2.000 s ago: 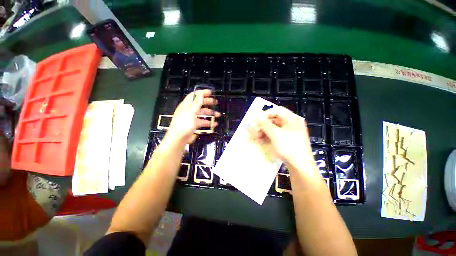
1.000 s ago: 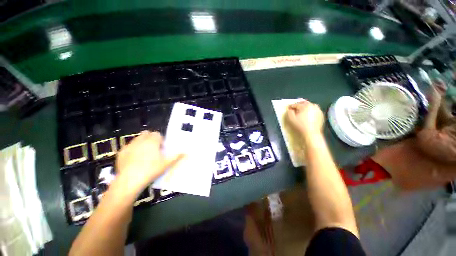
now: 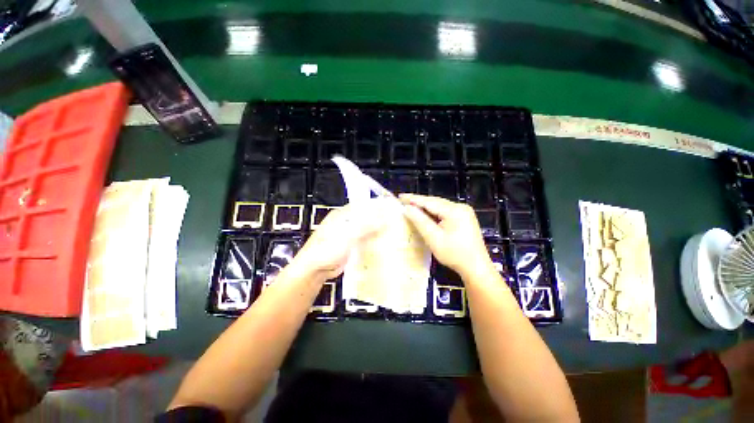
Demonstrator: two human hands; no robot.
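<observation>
The large black blister tray [image 3: 281,188] lies in front of me, with cream-edged square outlines showing in several pockets. My left hand [image 3: 335,241] holds the white release liner sheet [image 3: 388,268] over the middle of the tray. The sheet's upper part is bent up and away, with a dark mark near the bend. My right hand [image 3: 442,225] pinches the sheet's right edge near the bend. Whether a small piece is between its fingertips cannot be told.
A stack of cream adhesive sheets [image 3: 124,264] and an orange-red divided tray [image 3: 62,178] lie left. A smartphone [image 3: 169,95] leans on a metal post. Right are the waste strips sheet [image 3: 618,273] and a white fan [image 3: 711,277].
My right hand has come back from the waste strips sheet to the release liner sheet. The liner, earlier flat with black pads showing, is now bent. The camera view has turned back left.
</observation>
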